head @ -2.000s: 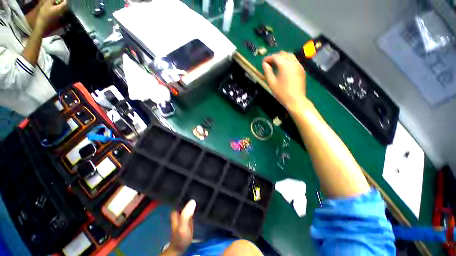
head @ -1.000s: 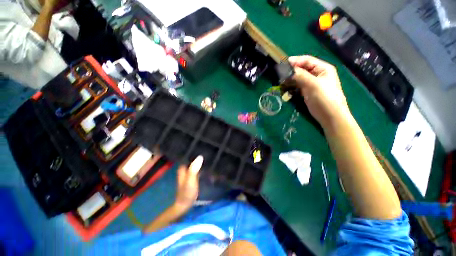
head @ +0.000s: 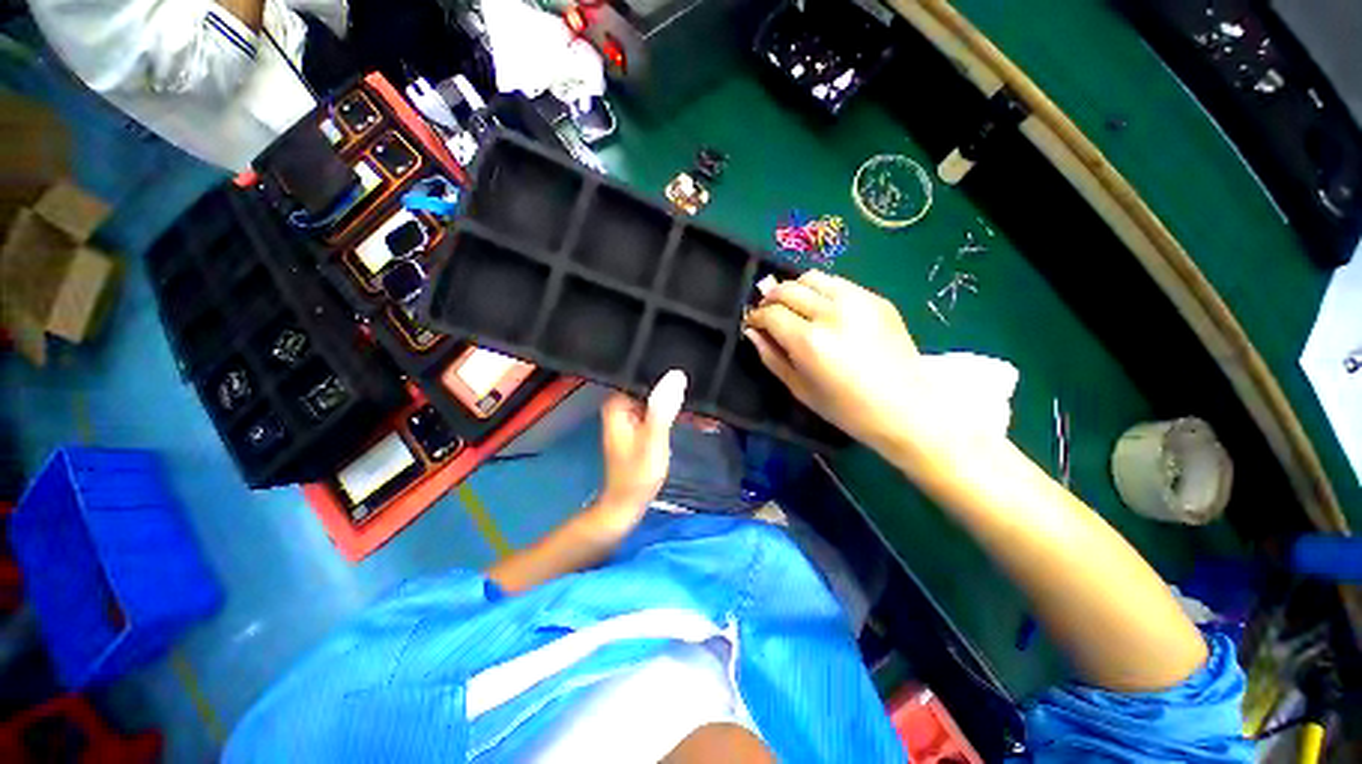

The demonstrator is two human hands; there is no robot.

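My left hand (head: 639, 448) grips the near edge of the black parts tray (head: 560, 269), thumb on top, and holds it tilted in front of me. The pockets in view look empty. My right hand (head: 829, 351) is over the tray's right end, its fingertips pinched together at a pocket around something small, too hidden to name. My right hand covers the right-end pockets.
Left are orange-framed phone-like units (head: 374, 470) on a red-edged tray and another black pocket tray (head: 269, 343). On the green mat are a round clear dish (head: 893, 191), a multicoloured tangle (head: 811, 236) and a white cloth (head: 971, 391). A whitish pot (head: 1173, 470) stands right. A person's white sleeve (head: 165, 75) is upper left.
My right hand has come from the shelf edge down to the tray's right end. The view has shifted, and the whitish pot and a blue crate now show. My left hand still holds the tray.
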